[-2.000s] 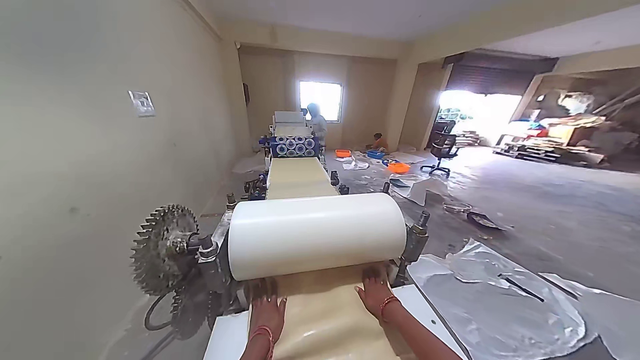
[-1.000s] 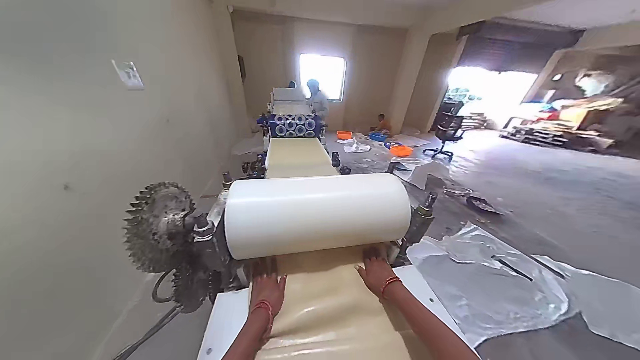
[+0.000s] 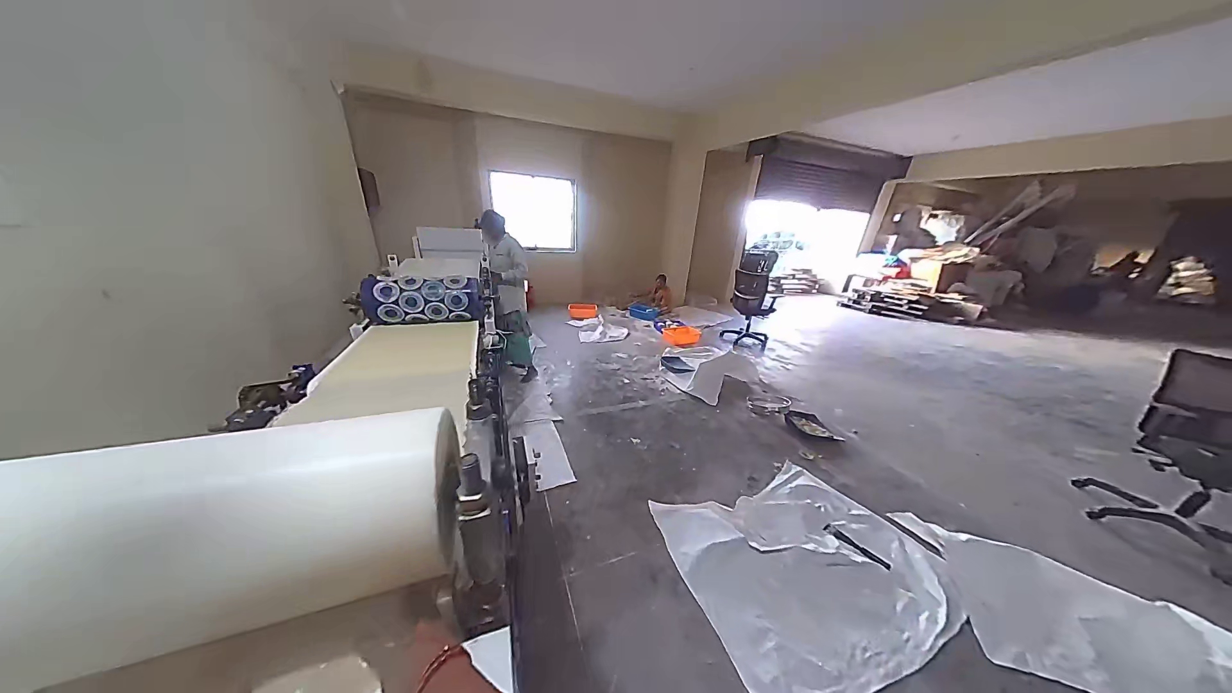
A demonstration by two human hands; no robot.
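Observation:
A large white roller point(image 3: 241, 529) fills the lower left, with a pale sheet point(image 3: 327, 616) below it at the bottom edge. Part of my right hand point(image 3: 445, 659), with a red wrist thread, shows low beside the roller's right end, next to the metal machine frame point(image 3: 481, 558). Its fingers are blurred and hard to make out. My left hand is out of view. Beyond the roller, a cream sheet point(image 3: 399, 371) runs back to a blue unit with ring-shaped patterns point(image 3: 423, 300).
White plastic sheets point(image 3: 808, 587) lie on the floor at right, with a dark strip on them. A person point(image 3: 507, 279) stands beside the machine; another point(image 3: 660, 292) sits near orange point(image 3: 681, 336) and blue point(image 3: 643, 312) tubs. Office chairs point(image 3: 756, 294) stand at right.
The view has swung strongly to the right. Both hands lay on the sheet before the roller in the earlier frames; now only part of my right one shows.

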